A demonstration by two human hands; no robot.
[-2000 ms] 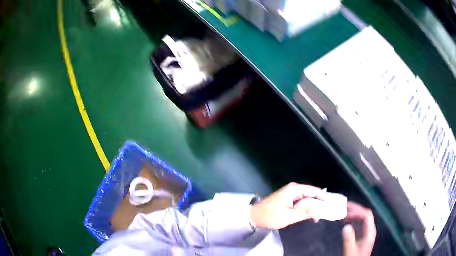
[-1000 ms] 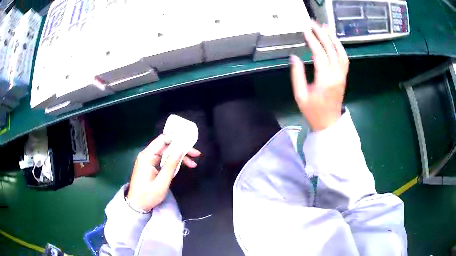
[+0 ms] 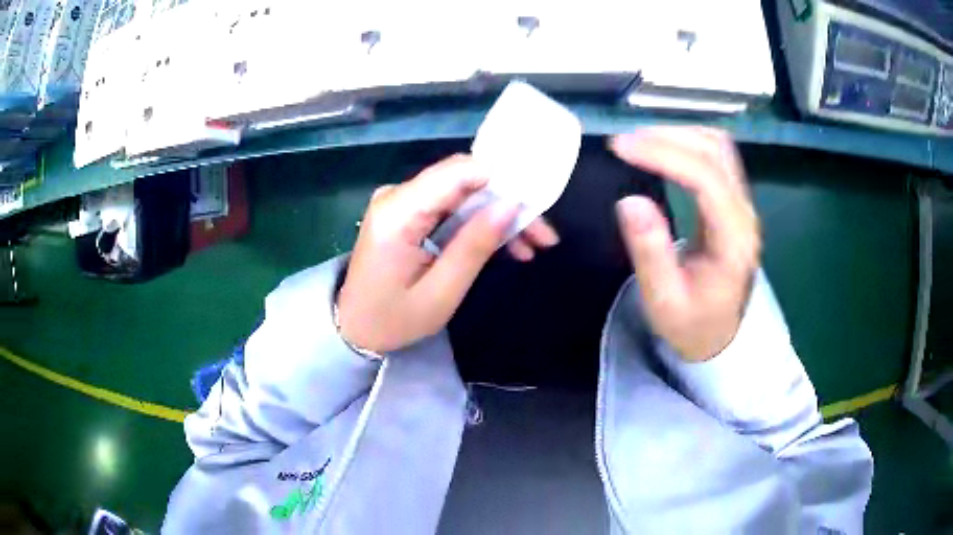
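Observation:
My left hand [image 3: 418,251] holds a white label strip [image 3: 528,146] that curls up from its fingers, in front of the bench edge. My right hand [image 3: 695,230] is to the right of the strip, apart from it, with thumb and fingers spread. It is slightly blurred, and no sticker can be made out on its fingertips. A row of white retail boxes [image 3: 418,42] lies side by side on the bench beyond both hands, each with a small dark mark near its front end.
A counting scale [image 3: 883,68] stands right of the row. More boxes [image 3: 42,47] stand at the far left. A black bin [image 3: 157,225] with white scraps is under the bench. A blue bin [image 3: 214,376] shows partly beside my left sleeve. A grey metal frame [image 3: 923,303] is at right.
My left hand has moved up and to the right with the strip, nearer the bench edge. My right hand has come down from the box row, its fingers now curved towards the strip.

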